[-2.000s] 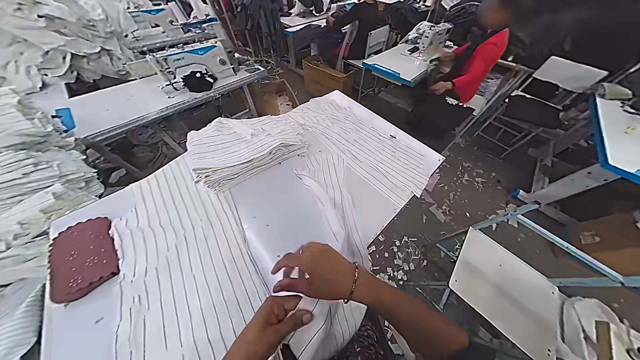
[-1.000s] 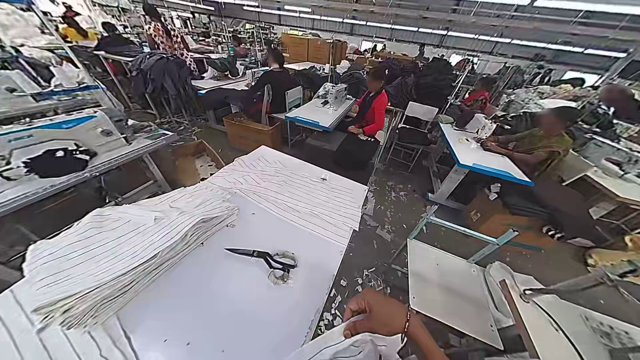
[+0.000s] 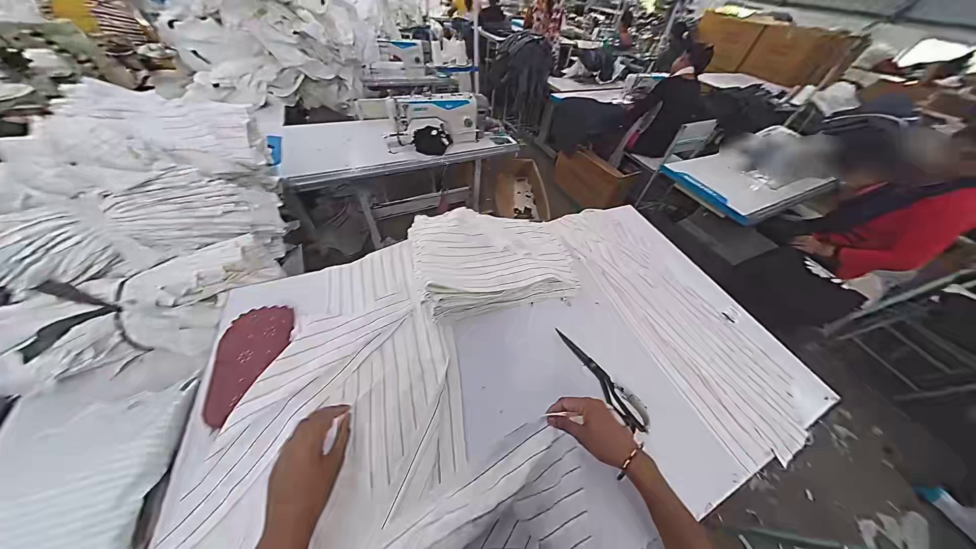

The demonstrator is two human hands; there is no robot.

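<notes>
A striped white fabric piece (image 3: 488,473) lies near me, its upper corner pinched between thumb and fingers of my right hand (image 3: 591,431). My left hand (image 3: 309,457) rests at the left over striped cloth, with a bit of white cloth between thumb and fingers. Black-bladed scissors (image 3: 591,366) lie on the white table just beyond my right hand. A folded stack of striped fabric (image 3: 496,263) sits at the far middle of the table. More striped pieces (image 3: 686,335) spread along the right side. A maroon scalloped cloth piece (image 3: 248,362) lies at the left edge.
Tall piles of white fabric (image 3: 152,198) stand close on the left. Beyond the table is a sewing machine (image 3: 446,118) on its own bench (image 3: 328,152). A cardboard box (image 3: 522,191) is on the floor. A person in red (image 3: 900,229) sits at the right by another machine table.
The view has swung back left from the wider room. My left hand, out of view a second ago, is visible again. My right hand now holds fabric beside the scissors.
</notes>
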